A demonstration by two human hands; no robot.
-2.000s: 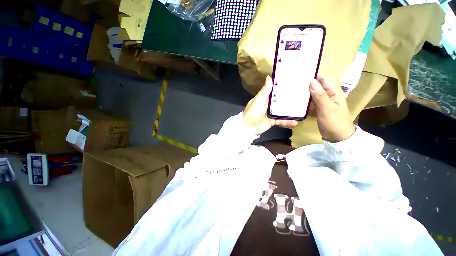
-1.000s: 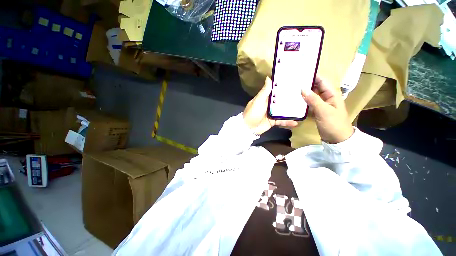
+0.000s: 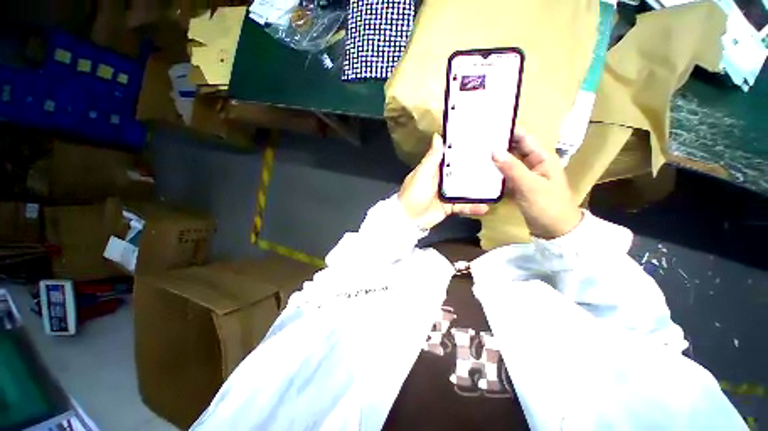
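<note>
A smartphone (image 3: 481,126) with a bright white screen and dark rim is held upright in front of me, over the kraft paper wrap. My left hand (image 3: 427,187) grips its lower left side and bottom edge. My right hand (image 3: 541,185) is at its lower right, with the thumb on or just over the screen and the fingers at the edge. The fingers behind the phone are partly hidden. The kraft paper wrap (image 3: 526,29) lies crumpled on the green bench behind the phone.
An open shipping carton (image 3: 181,353) stands on the floor at lower left, near a white scale-like unit (image 3: 58,307). Blue crates (image 3: 72,88) are at upper left. The dark green bench (image 3: 286,76) holds a checked sheet (image 3: 376,38) and clear plastic (image 3: 307,23).
The view has shifted slightly, so the phone and hands sit a little further left and the bench a little lower. Since the earliest frame, the right thumb has moved inward onto or over the screen.
</note>
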